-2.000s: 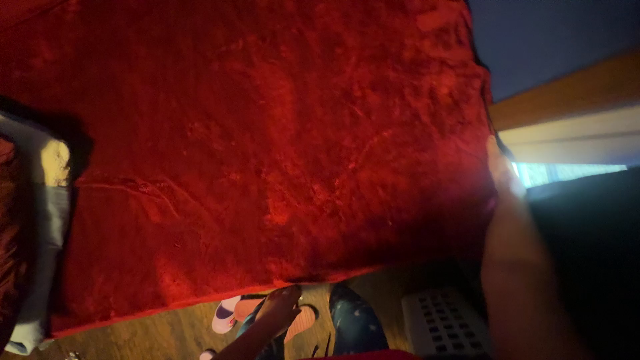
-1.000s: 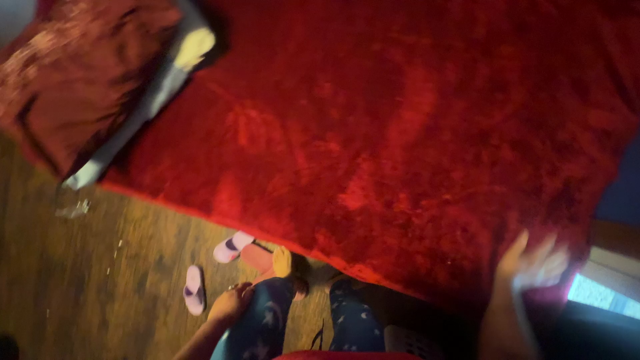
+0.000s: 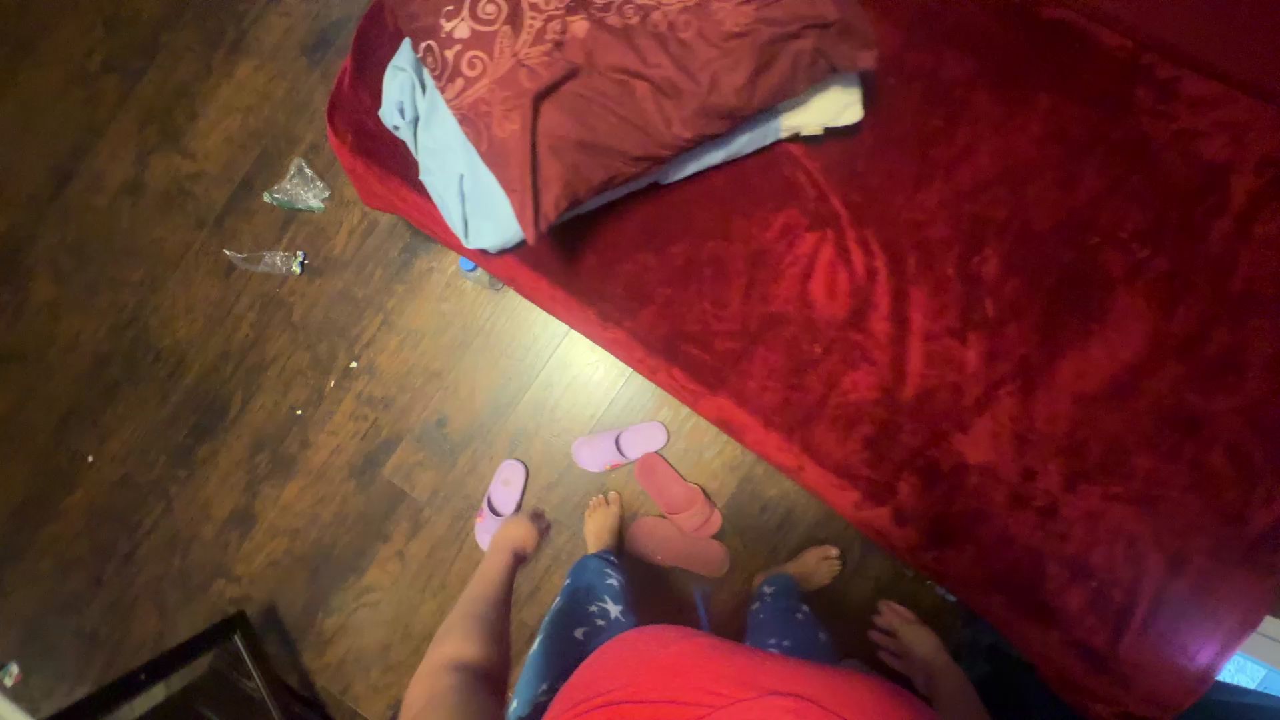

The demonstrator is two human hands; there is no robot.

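My left hand (image 3: 524, 533) hangs over the floor beside a lilac slipper, holding nothing that I can see; its fingers are partly hidden and blurred. My right hand (image 3: 905, 636) is low by the bed's edge, fingers apart and empty. The bed bears a red plush blanket (image 3: 980, 330) with some wrinkles. At its upper end lie a dark red patterned pillow (image 3: 640, 110), a light blue cloth (image 3: 450, 170) under it and a pale yellow piece (image 3: 828, 106) at its corner.
Lilac slippers (image 3: 625, 446) and coral slippers (image 3: 678, 548) lie around my bare feet. Clear plastic pieces (image 3: 298, 187) and a blue-capped bottle (image 3: 480, 272) are on the wood floor (image 3: 200, 400), the bottle at the bed's edge. A black-framed object (image 3: 170, 670) stands at lower left.
The view has swung left towards the pillow and floor. My right hand, earlier at the blanket's right end, has come off it and back near my body.
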